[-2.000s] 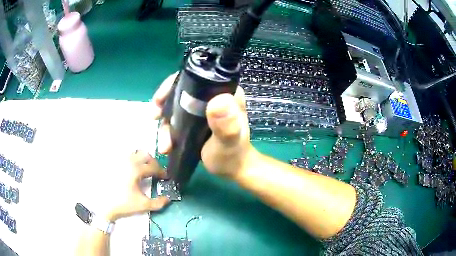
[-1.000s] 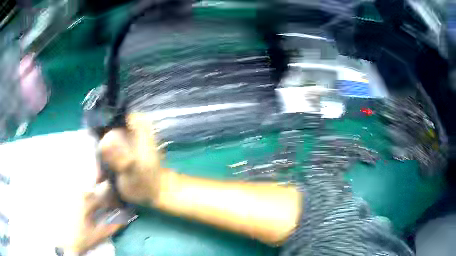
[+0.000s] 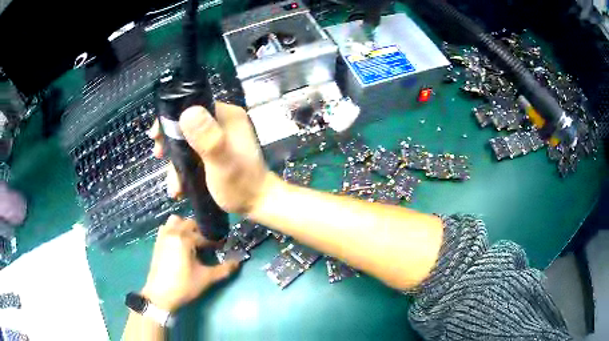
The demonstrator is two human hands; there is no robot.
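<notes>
My right hand [image 3: 224, 156] is closed around the thick black electric screwdriver [image 3: 190, 160], which has a silver band and a cable from its top. Its lower end points down beside the fingers of my left hand [image 3: 180, 260]. My left hand has thumb and fingers at a small dark circuit board module [image 3: 234, 253] under the screwdriver tip; the fingers partly hide it. More dark modules [image 3: 292, 264] lie just right of it on the green mat.
A pale metal feeder box [image 3: 284, 66] stands behind, beside a grey box with a blue label [image 3: 394, 65]. Module heaps [image 3: 380, 170] lie centre and right, near a ribbed black hose [image 3: 494, 53]. Clear trays [image 3: 120, 160] and a white sheet [image 3: 53, 286] are left.
The view has swung right, so the feeder box and heaps are nearer the centre. Both hands, with the screwdriver, are now off the white sheet, beside the modules on the mat.
</notes>
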